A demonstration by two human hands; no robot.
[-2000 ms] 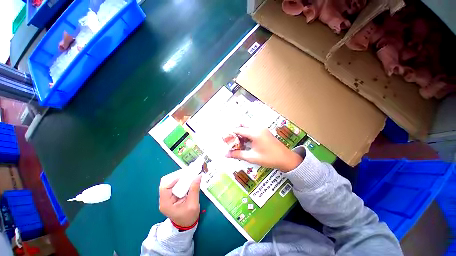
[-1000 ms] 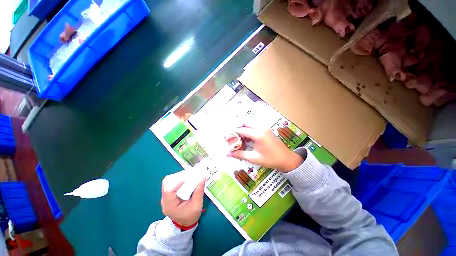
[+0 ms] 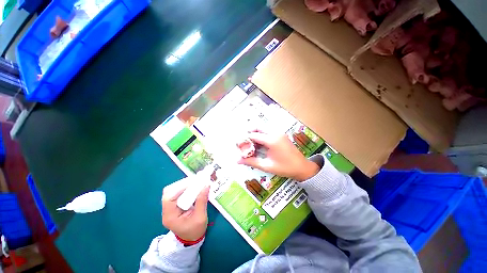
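Observation:
My left hand (image 3: 184, 210), with a red bracelet at the wrist, holds a white squeeze bottle (image 3: 191, 195) with its spout towards the other hand. My right hand (image 3: 280, 155) holds a small pinkish-tan moulded piece (image 3: 246, 149) between thumb and fingers. The bottle and the piece are apart; the spout tip is lost in glare. Both are above the green and white printed cardboard mat (image 3: 235, 205). A spare white teardrop-shaped squeeze bottle (image 3: 89, 202) lies on the green surface at the left.
A brown cardboard flap (image 3: 326, 101) lies right of the mat, below a cardboard tray (image 3: 406, 101) of pink pieces (image 3: 422, 64). A blue crate (image 3: 96, 50) with whitish bags stands at the upper left. A large blue crate (image 3: 422, 205) is at the lower right.
The view has shifted, so most things sit slightly further left. My left hand and the bottle have drawn a little away from the piece. Both hands keep their holds.

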